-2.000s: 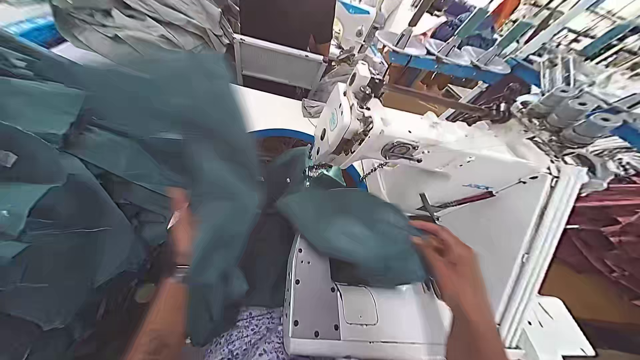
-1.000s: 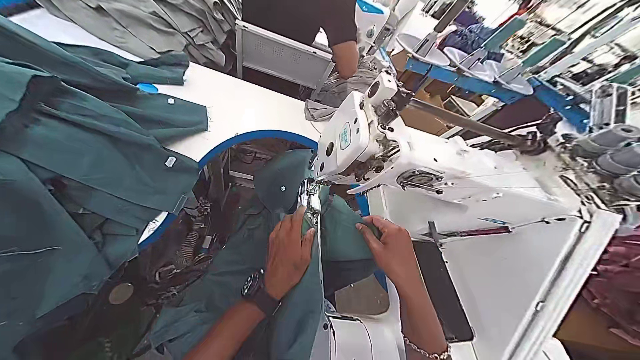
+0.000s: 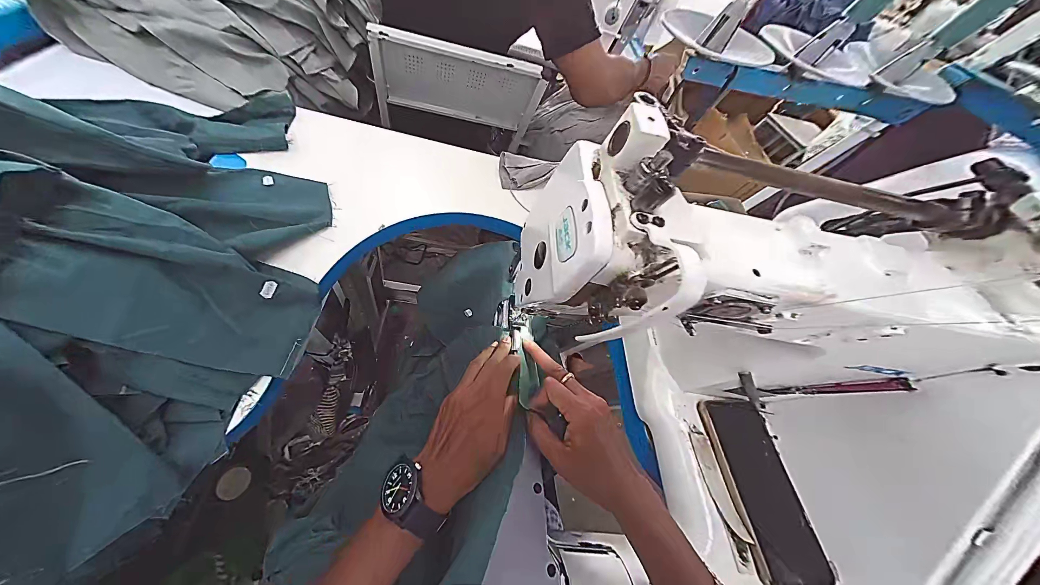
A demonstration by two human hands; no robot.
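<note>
A dark green fabric piece (image 3: 390, 439) runs under the presser foot (image 3: 513, 317) of a white Jack sewing machine (image 3: 569, 236) and hangs toward me. My left hand (image 3: 473, 418), with a black watch (image 3: 400, 490) at its wrist, presses flat on the cloth just in front of the foot. Close on its right, my right hand (image 3: 581, 422), wearing a ring, pinches the fabric's folded edge between thumb and fingers. The needle's tip is too small to make out.
More green cut pieces (image 3: 146, 268) with small tags lie over the white table (image 3: 390, 175) at left. Grey cloth (image 3: 203, 49) is heaped behind. Another person's arm (image 3: 597, 73) is beyond the machine. A dark phone-like slab (image 3: 764, 487) and small snips (image 3: 845, 387) lie right.
Two seconds ago my hands were apart, the left lifting blurred cloth. They came together at the presser foot. Since one second ago, my right hand has moved closer to the left.
</note>
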